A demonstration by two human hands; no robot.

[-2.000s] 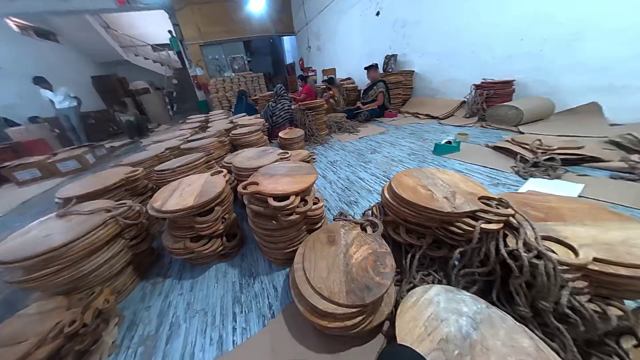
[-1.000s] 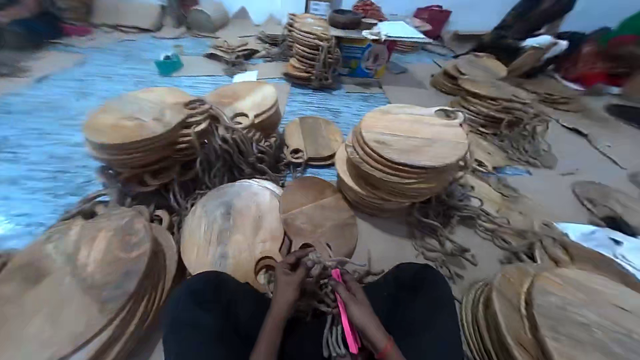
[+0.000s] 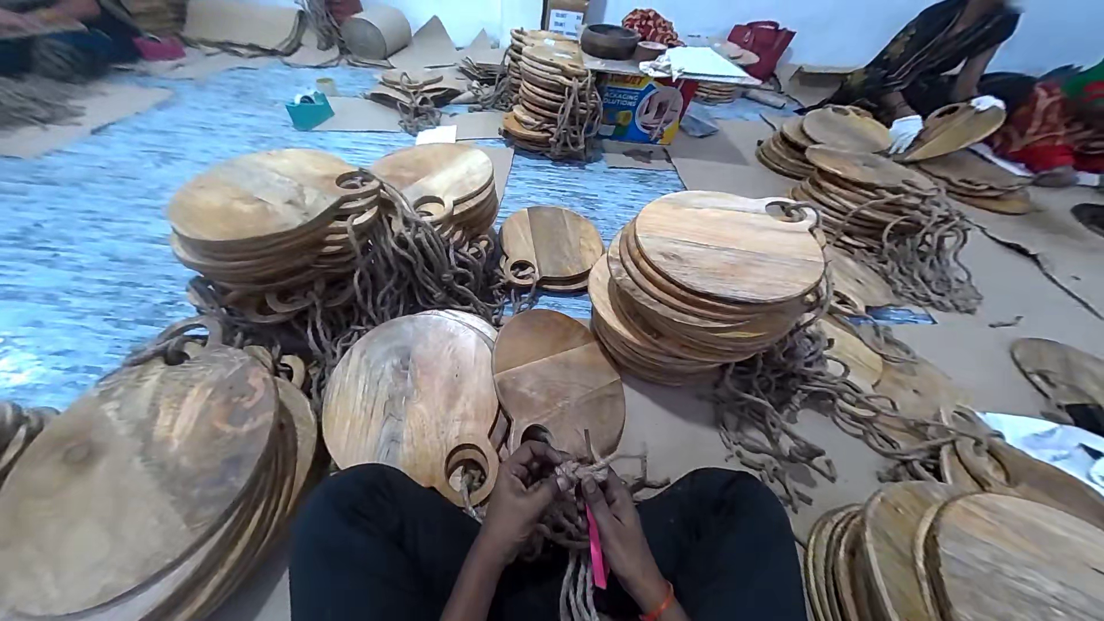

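My left hand (image 3: 522, 496) and my right hand (image 3: 614, 517) meet over my lap, fingertips closed on a knot of brown rope (image 3: 580, 472). A pink strip (image 3: 595, 548) hangs by my right fingers; what kind of tool or ribbon it is, I cannot tell. More rope strands trail down between my legs. Just beyond my hands lies a small round wooden board (image 3: 561, 379) with a holed handle toward me. Beside it on the left is a larger pale wooden board (image 3: 410, 388), rope through its handle hole.
Stacks of round boards with rope loops stand at the left (image 3: 259, 198), right of centre (image 3: 729, 250) and lower right (image 3: 1026, 552). A teal tape dispenser (image 3: 309, 110) sits on the blue floor. A co-worker's gloved hand (image 3: 906, 134) is by boards at the upper right.
The view has swung from the wide room down to my lap. Since one second ago, both hands have stayed together at the rope, and the pink strip is still by my right hand.
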